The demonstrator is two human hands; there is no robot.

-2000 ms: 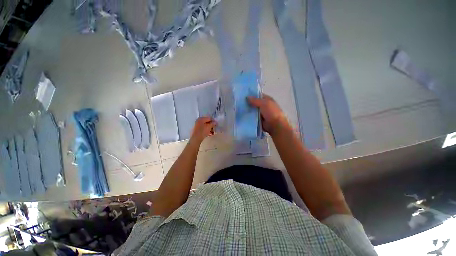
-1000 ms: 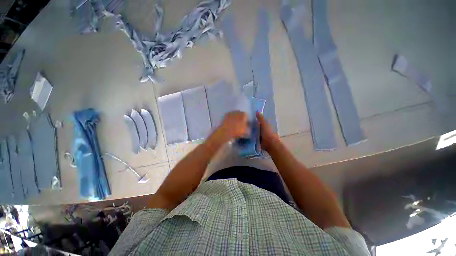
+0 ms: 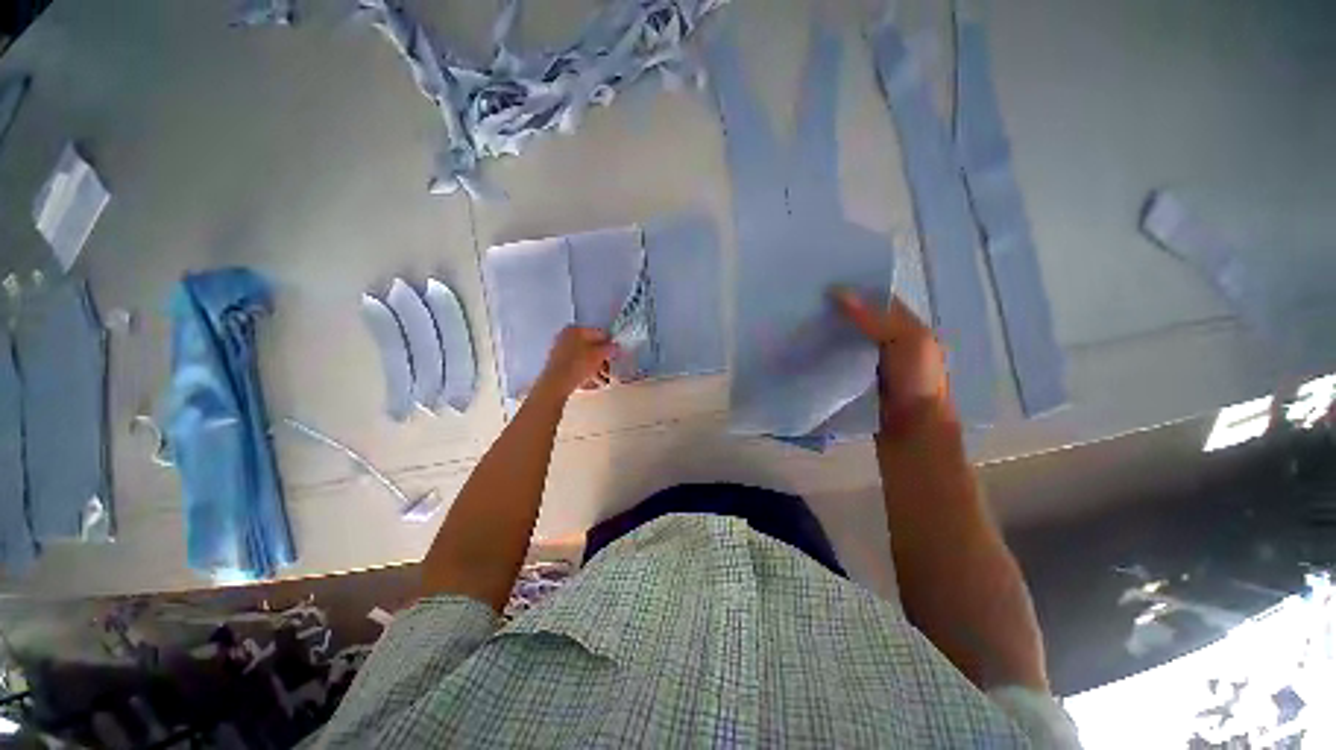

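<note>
A wide grey-blue fabric piece (image 3: 799, 315) lies in front of me, its top forking into two long arms. My right hand (image 3: 904, 352) grips its right edge, thumb on top, and the lower right corner is lifted. My left hand (image 3: 583, 359) holds a small thin thing with a patterned, pale look (image 3: 633, 311) over the rectangular pieces; it is too blurred to name. The rectangular pieces (image 3: 531, 308) lie in a row to the left of the wide piece.
Long strips (image 3: 1011, 264) lie right, with a short strip (image 3: 1209, 242) beyond. Left are three curved pieces (image 3: 418, 349), a thin tie strip (image 3: 344, 451), a blue bundle (image 3: 227, 425), flat panels (image 3: 62, 410) and a white ticket (image 3: 71, 205). Tangled scraps (image 3: 513, 110) lie at the far side.
My hands have moved apart, the left leftward and the right rightward. The narrow bright-blue folded piece between them no longer shows; a wide grey-blue piece lies there. The view has shifted slightly.
</note>
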